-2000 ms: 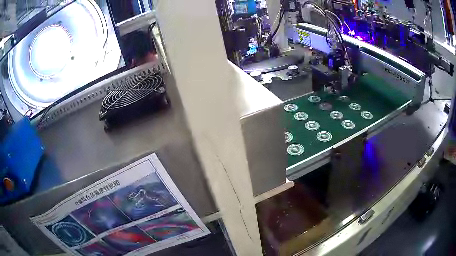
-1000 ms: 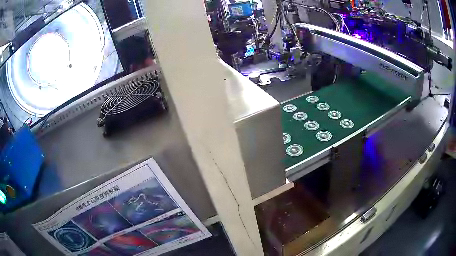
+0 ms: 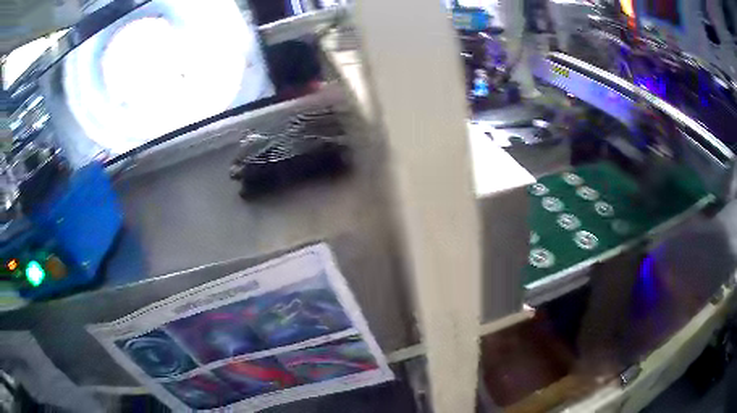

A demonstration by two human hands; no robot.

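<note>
No hand is in the picture. The view is motion-blurred. Several small round silvery parts with centre holes (image 3: 586,239) lie in rows on the green conveyor belt (image 3: 558,258) at the right. A dark pick-and-place head (image 3: 602,145) is blurred above the belt's far side. The inspection monitor (image 3: 166,77) at the upper left shows a large bright white ring. A blue control box (image 3: 79,222) at the left edge has a lit green button and a small orange light.
A thick cream post (image 3: 432,202) stands between bench and conveyor, with a white-grey cover box (image 3: 503,242) beside it. A black fan (image 3: 295,157) lies on the grey bench (image 3: 194,234). A sheet with ring photos (image 3: 250,339) hangs at its front edge. A brown bin (image 3: 525,367) is under the conveyor.
The view has swung left, so everything sits further right and more of the blue box shows. Earlier, fewer parts lay on the belt at one second ago than at two seconds ago.
</note>
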